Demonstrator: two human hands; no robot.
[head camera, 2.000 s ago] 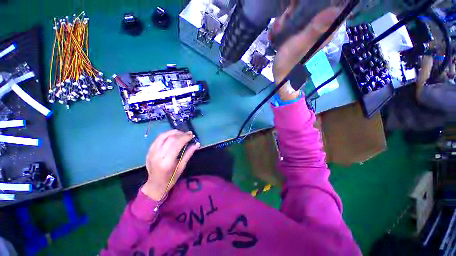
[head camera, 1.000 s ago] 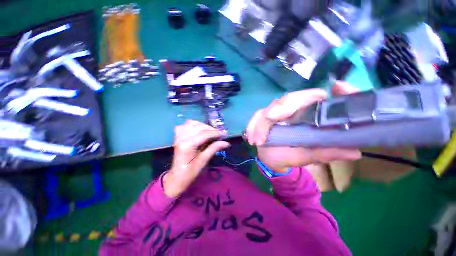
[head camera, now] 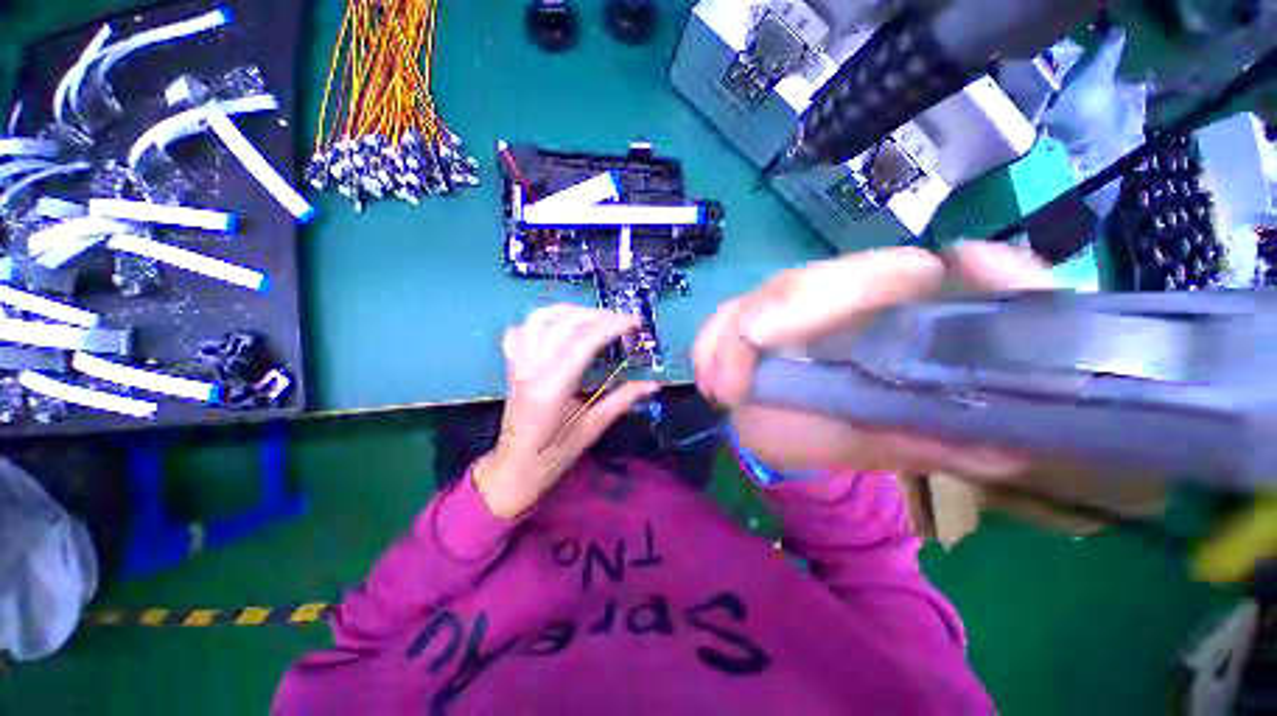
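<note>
The black unit (head camera: 595, 238) lies on the green mat, with white flat cables (head camera: 616, 214) across its top and a short arm (head camera: 633, 311) pointing toward me. My left hand (head camera: 567, 392) holds the end of that arm between thumb and fingers, with a thin orange-yellow wire along the palm. My right hand (head camera: 840, 357) grips a thick grey electric screwdriver (head camera: 1008, 385), held level and blurred, at the right of the unit. Its tip points left toward the arm's end; whether it touches cannot be told.
A black tray (head camera: 168, 280) with white flat cables is at left. An orange wire bundle (head camera: 385, 84) and two round black parts (head camera: 553, 23) lie behind. Pale screw feeders (head camera: 840, 133) stand back right under a hanging second screwdriver (head camera: 896, 77). A compartment tray (head camera: 1174, 210) is far right.
My right hand has come down from the raised position with the screwdriver, which now lies level beside the unit's arm. My left hand stays at the arm's end. The view has shifted.
</note>
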